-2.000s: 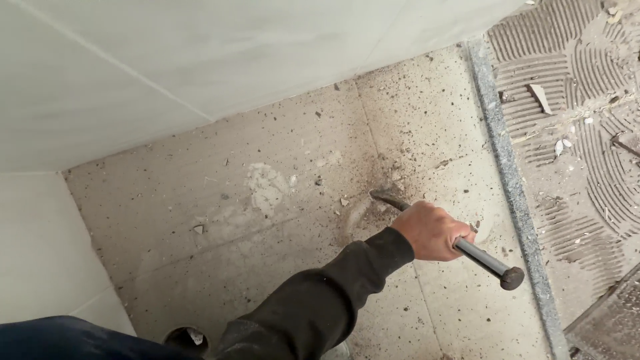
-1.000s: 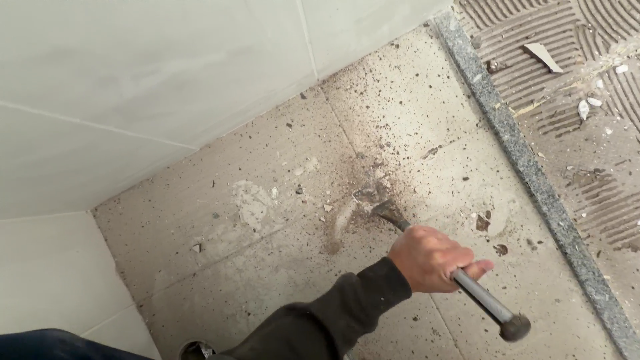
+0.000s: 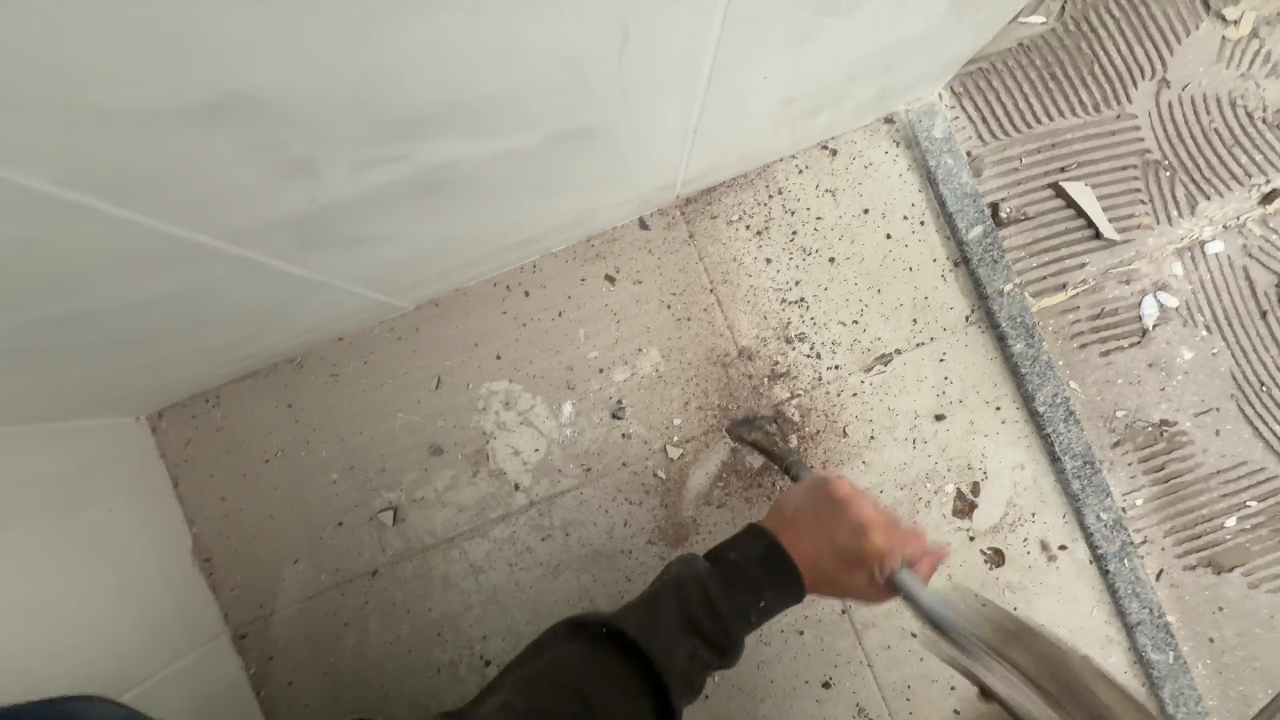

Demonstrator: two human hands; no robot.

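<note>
My left hand (image 3: 850, 540), in a dark sleeve, is wrapped around the shaft of a steel chisel (image 3: 765, 438). Its dirty, flared blade touches the tiled floor (image 3: 560, 560) at a chipped spot with dark dust and grit around it. The shaft comes out past my fingers toward the lower right, where a blurred grey-brown thing (image 3: 1040, 650) covers its struck end; I cannot tell what this is. My right hand is out of view.
Light wall tiles (image 3: 450, 130) rise behind the floor and at the left. A grey speckled stone strip (image 3: 1040, 400) borders the floor on the right. Beyond it lies ridged adhesive (image 3: 1060, 170) with tile shards (image 3: 1088, 210). Small debris dots the floor.
A blurred thing now shows over the chisel's struck end, which was plain to see in both earlier frames. My left hand keeps its hold on the shaft.
</note>
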